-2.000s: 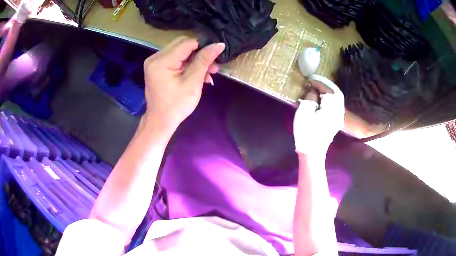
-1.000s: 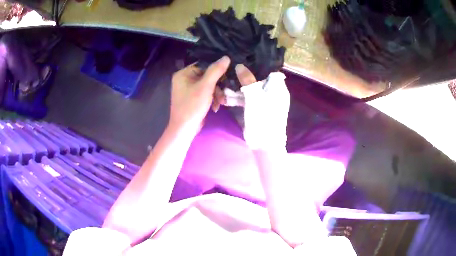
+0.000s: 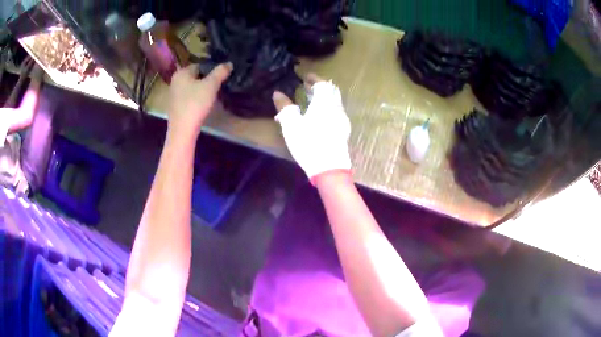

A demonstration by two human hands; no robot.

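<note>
A black, spiky moulded hair piece point(image 3: 254, 82) is at the bench's front edge. My bare left hand point(image 3: 194, 95) holds its left side, with the thumb on top. My right hand point(image 3: 317, 128), in a white glove with an orange-red cuff, holds its right side, with the thumb at its near edge. Some fingertips are hidden by the piece. A small white glue bottle point(image 3: 418, 143) with a teal tip lies on the cardboard cover to the right, touched by neither hand.
More dark pieces point(image 3: 306, 26) lie right behind. Nested dark stacks point(image 3: 497, 155) stand at the right. A white-capped drink bottle point(image 3: 157, 46) is at the back left. Purple-blue trays point(image 3: 85, 289) are stacked at lower left. A blue stool point(image 3: 78, 178) and part of a person point(image 3: 20, 125) show at left.
Both hands have moved forward over the bench with the hair piece, which was at the bench edge near my lap. They are wider apart now. The view has shifted left.
</note>
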